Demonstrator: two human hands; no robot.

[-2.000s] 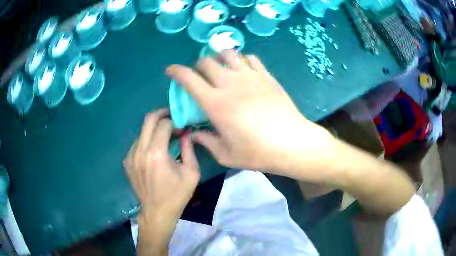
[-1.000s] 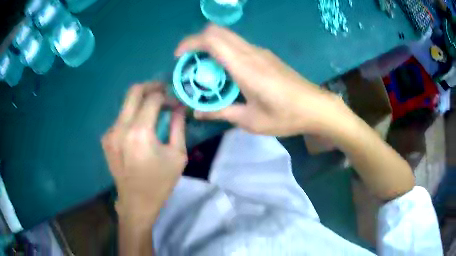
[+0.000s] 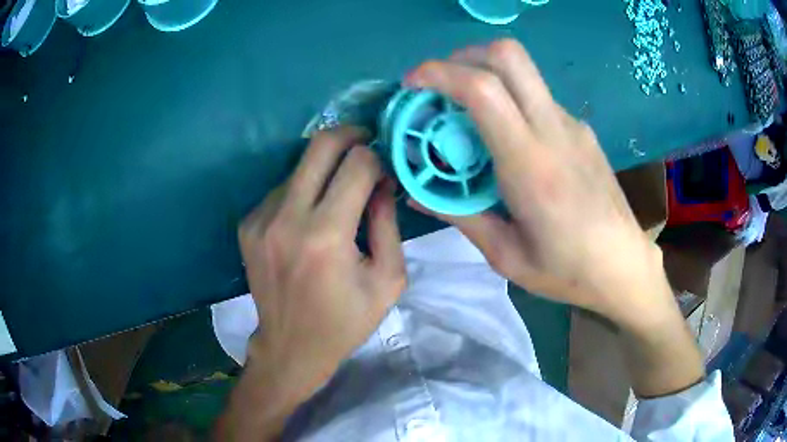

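Observation:
My right hand [image 3: 552,164] holds a teal motor holder [image 3: 453,147] from its right side, its spoked end with the round hub facing me. My left hand [image 3: 324,242] is just left of the holder, fingers bent, thumb and fingertips close together near its left edge. Thin wires seem to show between the hands, blurred. Behind my left fingertips is a pale, translucent teal shape [image 3: 354,105], too blurred to name. Whether my left fingers pinch a wire or a part is hidden.
Teal cups [image 3: 177,12] stand at the top left edge of the green table [image 3: 129,198], others at top centre. A heap of tiny pale-teal pieces [image 3: 649,47] lies at upper right beside dark gridded blocks [image 3: 755,73]. Cardboard boxes [image 3: 643,203] and a red item [image 3: 708,190] are below right.
The holder and both hands have moved right in the picture. The spoked end, first out of sight, now faces me. The view has shifted, so the cups sit higher or out of frame.

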